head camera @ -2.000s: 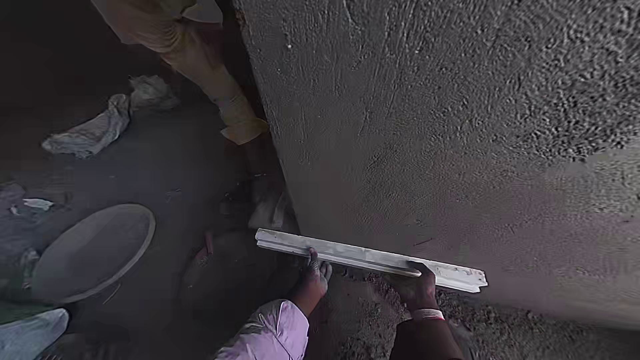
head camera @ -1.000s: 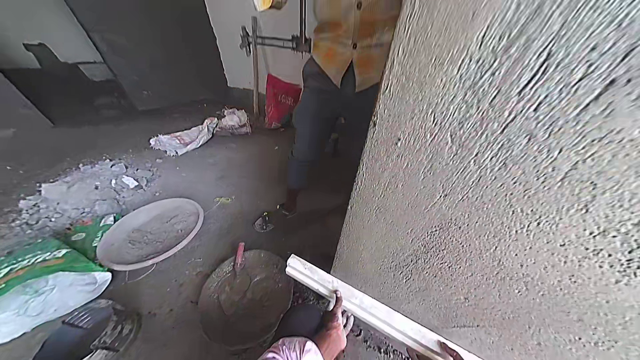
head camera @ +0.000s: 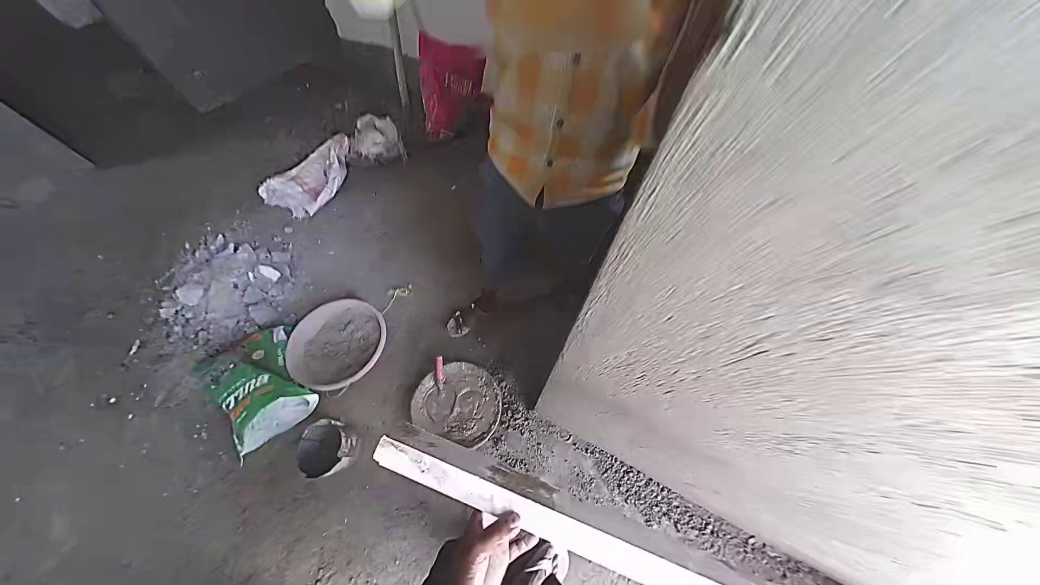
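Note:
A long pale straightedge bar (head camera: 520, 508) runs slantwise from the bottom middle toward the lower right, and its far end is out of the picture. My left hand (head camera: 494, 546) grips it from below, near its left end, with the thumb against the bar. My right hand cannot be seen. To the right of the bar rises a grey plastered wall (head camera: 772, 309) with a rough surface. Just beyond the bar's left end, a round pan of wet mortar (head camera: 457, 406) sits on the floor, with a red-handled tool (head camera: 439, 370) in it.
A person in a checked shirt (head camera: 561, 122) stands beside the wall's edge. On the floor lie a basin of dry powder (head camera: 337, 345), a green sack (head camera: 256, 402), a dark round container (head camera: 325, 448), rubble (head camera: 223, 288) and a whitish bag (head camera: 307, 179). Crumbled mortar (head camera: 642, 487) lines the wall's foot.
The view has swung considerably. Both hands showed on the bar two seconds ago; now only the left does, and the bar runs out of view at the lower right.

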